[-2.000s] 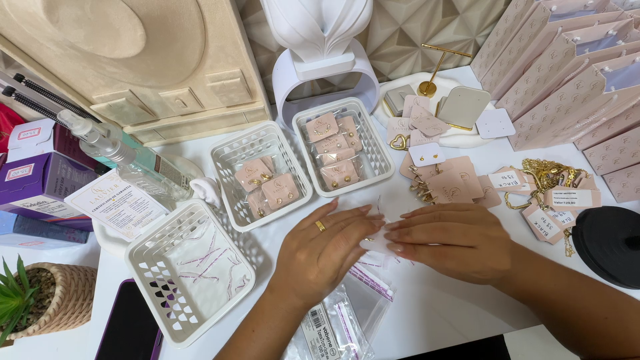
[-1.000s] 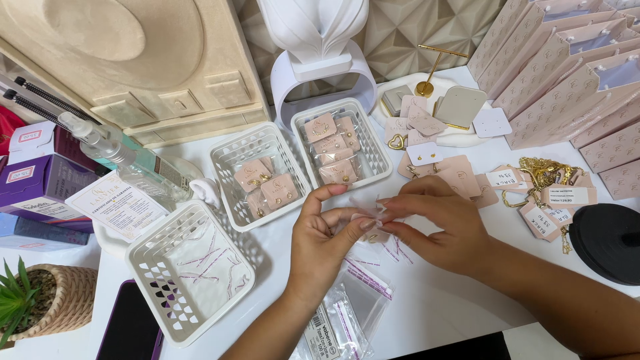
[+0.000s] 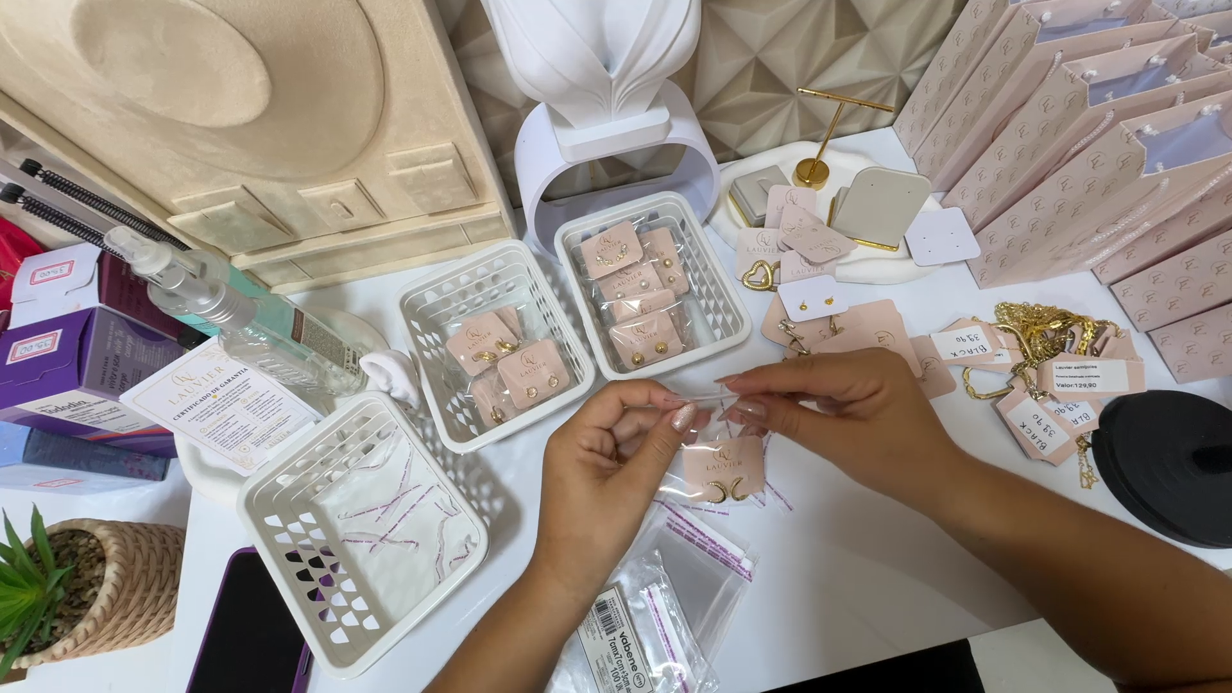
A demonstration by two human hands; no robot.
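Observation:
Between both hands hangs a small clear plastic bag (image 3: 695, 481) with a pink earring card (image 3: 724, 469) inside; gold hoop-like earrings show on the card. My left hand (image 3: 616, 462) pinches the bag's top edge between thumb and fingers. Opposite it, my right hand (image 3: 818, 414) pinches the same top edge at its right side. Just below the hands lie empty clear bags (image 3: 707, 544) with purple-marked strips, partly over a labelled pack of bags (image 3: 626, 640). Bagged earring cards fill part of the middle basket (image 3: 423, 337) and of the right basket (image 3: 731, 318).
A third white basket (image 3: 260, 500) holds thin purple-marked strips. Loose earring cards (image 3: 866, 332), tagged gold chains (image 3: 1039, 337) and a black round stand (image 3: 1169, 472) lie at right. Pink gift bags (image 3: 1039, 135) stand behind. Spray bottles (image 3: 260, 318), a phone (image 3: 245, 626) and a potted plant (image 3: 106, 587) are at left.
The hands have drawn apart from their closer pose two seconds ago, and the bagged card, earlier mostly covered by them, now shows below the fingers.

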